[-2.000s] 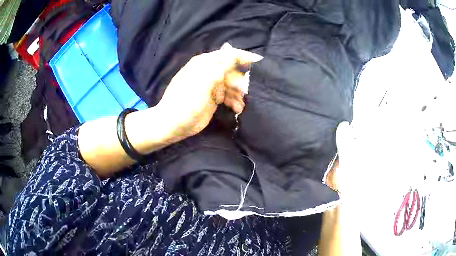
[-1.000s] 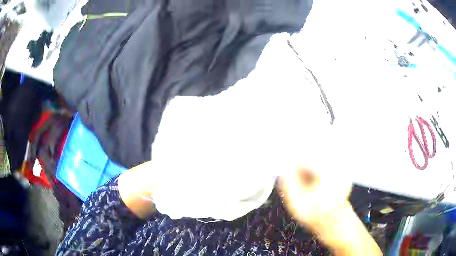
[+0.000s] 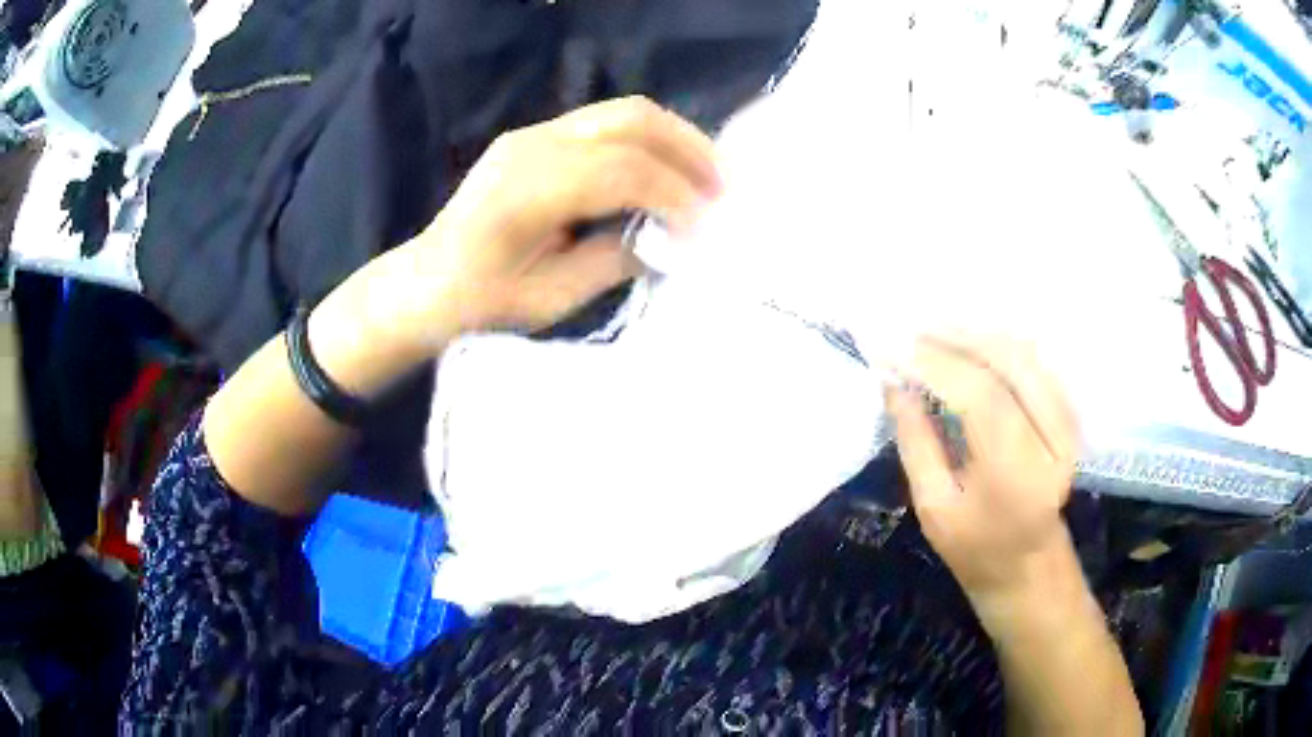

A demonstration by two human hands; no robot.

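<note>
A white padded panel lies over my lap and the table's front edge, joined to more white wadding toward the machine. Dark garment cloth lies behind and left of it. My left hand pinches the upper edge of the white panel, fingers curled over it. My right hand pinches the panel's right edge between thumb and fingers, where a thin dark seam line ends. The bright white makes the outlines between wadding and table hard to tell.
Red-handled scissors lie on the table at right, beside a thin dark tool. A machine with blue "Jack" lettering stands at upper right. A blue crate is beside my lap. A ruler strip runs along the table edge.
The dark cloth over my lap has been turned over to its white padded side. My left hand, mostly hidden a second ago, has risen onto the panel's upper edge. My right hand has moved up and right.
</note>
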